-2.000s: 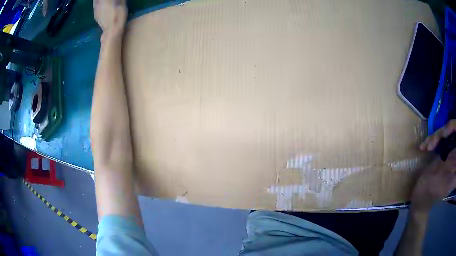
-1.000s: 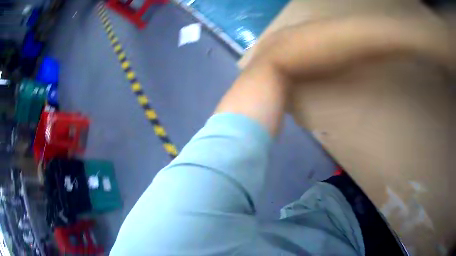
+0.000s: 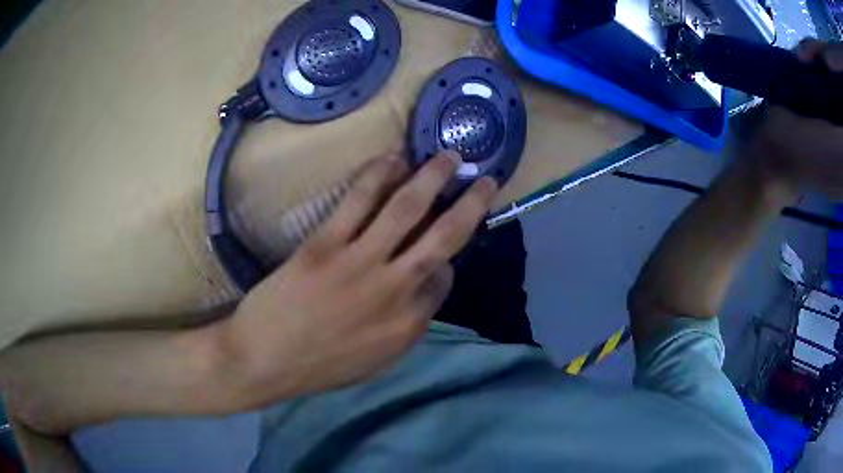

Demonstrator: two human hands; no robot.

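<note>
A headset lies on the cardboard, its two open ear cups facing up: one at the upper left (image 3: 330,57), the other nearer the table edge (image 3: 469,126). Its curved headband (image 3: 218,196) runs down the left, partly under my left hand. My left hand (image 3: 370,249) rests with spread fingertips on the nearer cup's lower rim. My right hand (image 3: 806,139), at the right edge and partly cut off, grips the black electric screwdriver (image 3: 763,72). Its tip end is at the metal mechanism of the screw feeder (image 3: 679,42) in the blue tray; the bit itself is unclear.
The blue tray (image 3: 592,85) stands at the far table edge. Part of a flat dark object with a pale rim (image 3: 453,9) lies beside it. Torn cardboard (image 3: 102,185) covers the table. A black cord (image 3: 658,181) hangs at the right, above grey floor with yellow-black tape (image 3: 599,351).
The view has swung right to the blue tray. A headset now lies on the cardboard under my left hand, and the screwdriver in my right hand is at the feeder.
</note>
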